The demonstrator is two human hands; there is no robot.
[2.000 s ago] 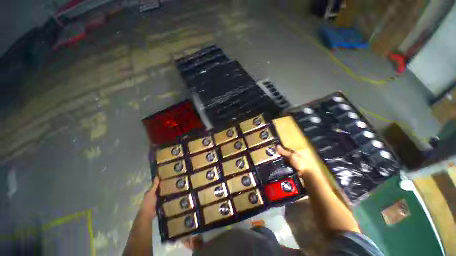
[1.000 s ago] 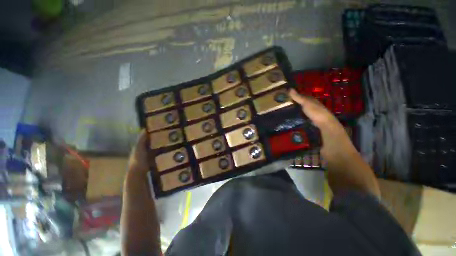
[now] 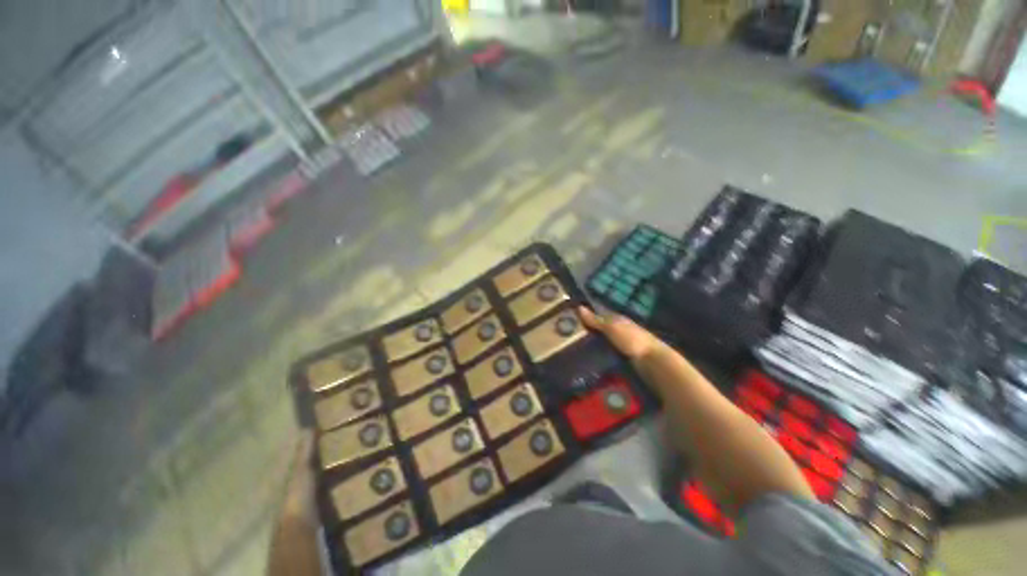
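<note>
A black parts tray (image 3: pixel 427 392) is held tilted in front of me. Gold phones or back covers (image 3: pixel 455 439) with dark round rings fill most of its pockets. One red piece (image 3: pixel 604 408) sits in the right column near the front, beside an empty dark pocket. My right hand (image 3: pixel 626 342) grips the tray's right edge, thumb on top near a gold piece. My left hand (image 3: pixel 298 482) holds the left edge; it is blurred and its fingers are mostly hidden.
To the right are stacked black trays (image 3: pixel 890 295), a teal-filled tray (image 3: pixel 637 270), a tray of red pieces (image 3: pixel 795 432) and a gold-filled tray (image 3: pixel 884 509). A blue trolley deck (image 3: pixel 865 82) stands far right. Flat stacks (image 3: pixel 194 277) line the left wall.
The view has swung left and up, with the tray still in both hands. The floor stacks now show lower right, and the teal-filled tray shows more fully.
</note>
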